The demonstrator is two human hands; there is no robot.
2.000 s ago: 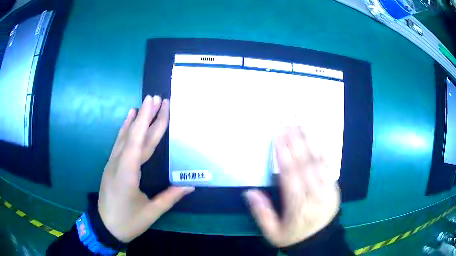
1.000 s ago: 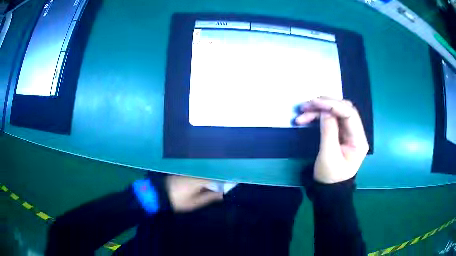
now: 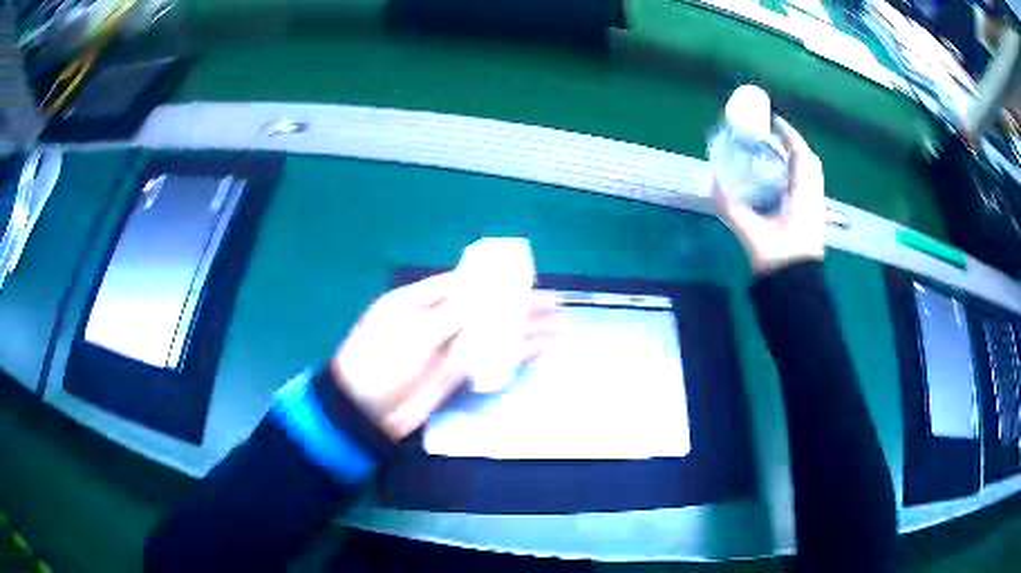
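Note:
My left hand [image 3: 409, 353] holds a crumpled white cloth [image 3: 495, 313] above the left part of the laptop. My right hand [image 3: 789, 213] is raised at the upper right and grips a clear bottle [image 3: 748, 162] with a white cap, over the aluminium rail. The bottle's label is not readable. The silver-white laptop cover [image 3: 605, 386] glares strongly. It lies on a black mat [image 3: 717, 397] on the green belt. My left hand and the cloth hide its upper left part. The picture is blurred.
Another silver laptop lies on a black mat at the left [image 3: 162, 269], and one more at the right [image 3: 947, 364]. The aluminium rail [image 3: 448, 143] runs across behind the mats. A green strip [image 3: 931, 247] lies on it at the right. Blurred items stand beyond the rail.
My left hand has risen from below the belt's edge to above the cover with the cloth. My right hand has left the cover and now holds the bottle. The view has shifted towards the rail.

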